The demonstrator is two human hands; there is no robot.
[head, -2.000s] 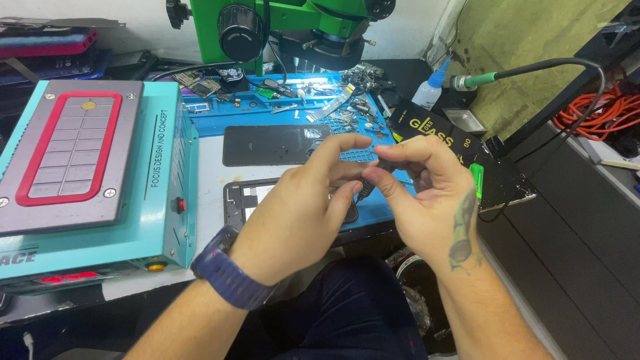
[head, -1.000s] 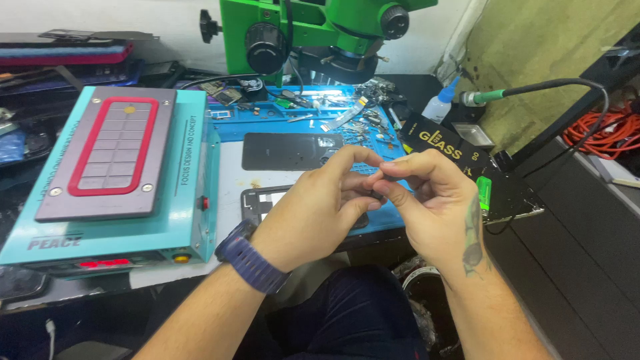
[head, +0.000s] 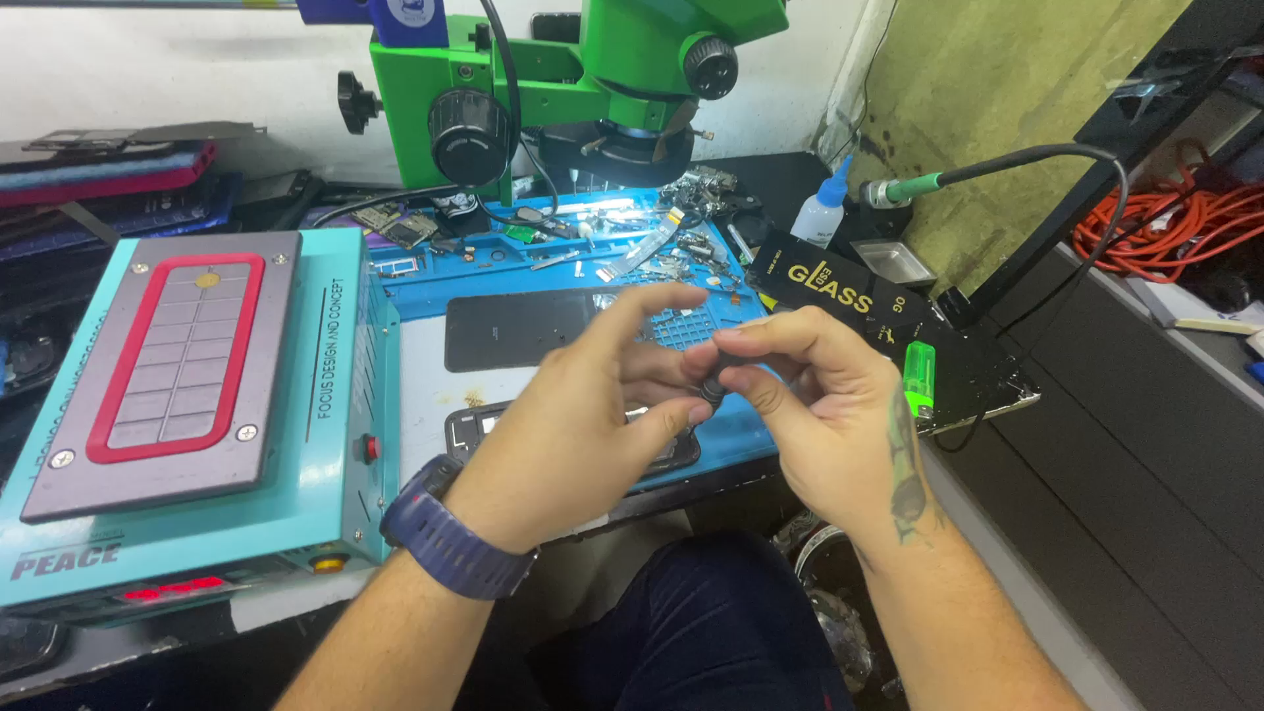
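My left hand (head: 583,415) and my right hand (head: 825,405) meet at the fingertips above the blue work mat. A small dark part (head: 713,383) shows between them, pinched by the thumb and fingers of both hands; what it is cannot be made out. Beneath my left hand lies an opened phone frame (head: 464,432), partly hidden by that hand. Behind it rests a flat black phone panel (head: 513,336). The blue silicone mat (head: 425,291) bears loose small parts, and a flex cable (head: 647,247) lies among them.
At the left stands a teal heating-plate machine (head: 341,395). A green microscope (head: 553,89) rises at the back. To the right are a blue-capped bottle (head: 822,207), a black glass package (head: 829,286), a green highlighter (head: 919,380) and a cabled soldering handle (head: 908,190).
Both hands stay together at the fingertips. My left index finger has lifted and straightened away from the pinch, and more of the dark part now shows.
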